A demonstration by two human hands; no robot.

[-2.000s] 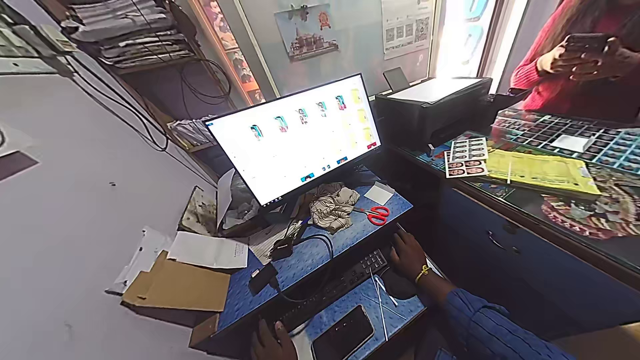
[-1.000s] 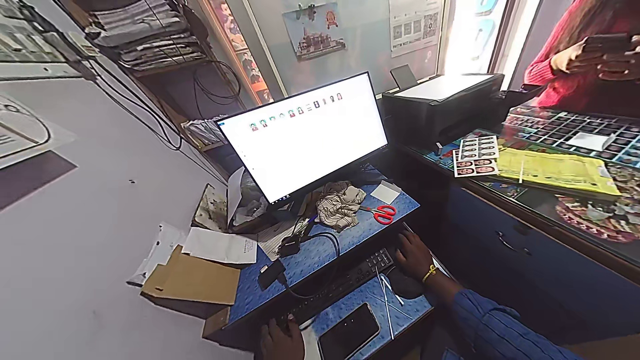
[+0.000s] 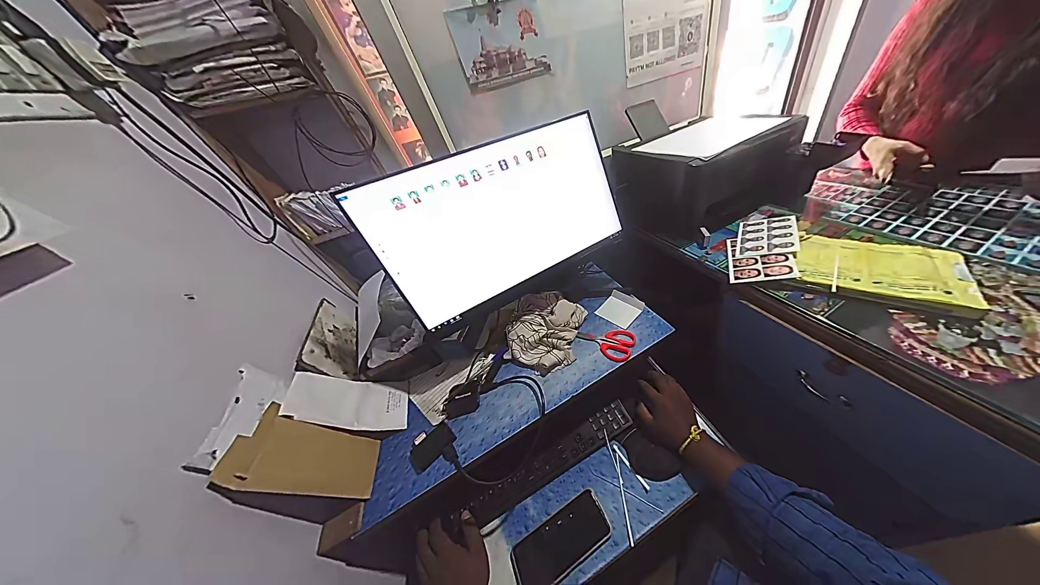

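My left hand (image 3: 452, 548) rests at the left end of a black keyboard (image 3: 540, 467), fingers apart and holding nothing. My right hand (image 3: 666, 410) lies palm down beyond the keyboard's right end, beside a dark round mouse pad (image 3: 650, 455); whatever is under its palm is hidden. Between them a smartphone (image 3: 562, 538) lies on the blue pull-out shelf, with thin white strips (image 3: 624, 496) to its right. Above the shelf stands a lit monitor (image 3: 487, 227) with a row of small picture thumbnails. Red-handled scissors (image 3: 617, 345) lie by a crumpled cloth (image 3: 546, 333) on the blue desk.
A card reader (image 3: 433, 447) with cable and a brown envelope (image 3: 301, 455) lie at the desk's left. Behind is a black printer (image 3: 707, 175). On the glass counter are photo sheets (image 3: 764, 248) and a yellow packet (image 3: 894, 272). Another person's hand (image 3: 890, 156) is over the counter.
The monitor's large thumbnails have given way to a row of small ones. The other person, earlier holding a phone in both hands, now has one hand low over the counter. My hands have hardly moved.
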